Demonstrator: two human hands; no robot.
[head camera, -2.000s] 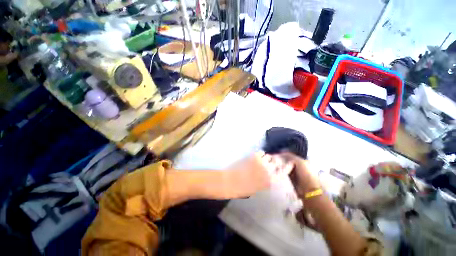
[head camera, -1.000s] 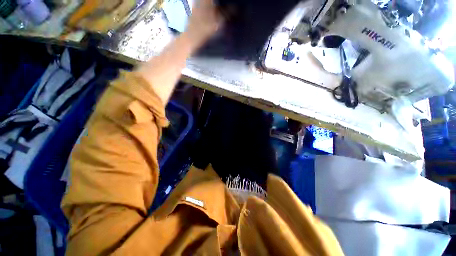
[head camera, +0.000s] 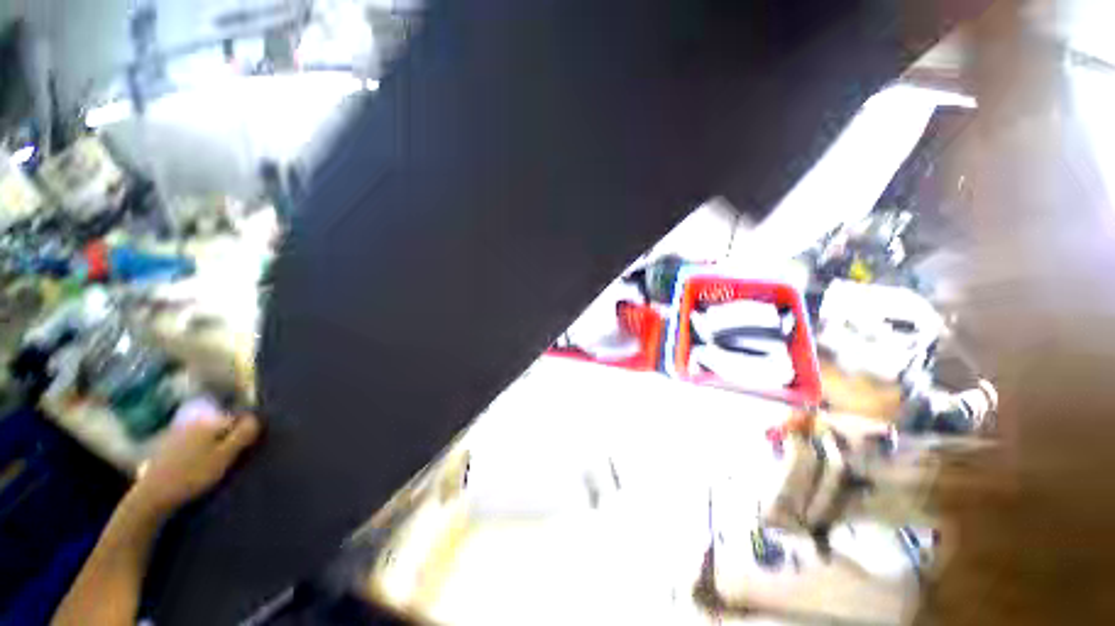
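Note:
A large black panel (head camera: 489, 245) is raised in front of me and runs slantwise from the lower left to the top right, hiding much of the scene behind it. My left hand (head camera: 196, 459) is at the left, closed on the panel's left edge. A blurred brown shape (head camera: 1039, 318), which looks like my right sleeve and arm close to the camera, fills the right side. My right hand itself does not show. The sewing machine (head camera: 819, 575) is blurred at the lower right, below and beside the panel.
A red basket (head camera: 807, 367) with black and white cut pieces stands behind the table (head camera: 550, 489). Another red basket (head camera: 642, 330) is beside it, partly hidden by the panel. Bottles and the neighbouring table's clutter (head camera: 135, 379) are at the left. A pale strip (head camera: 856, 159) shows at the upper right.
The view has swung up from my lap and the machine. The black panel, earlier at the top of the view, now spans it. My left hand has moved to the far left.

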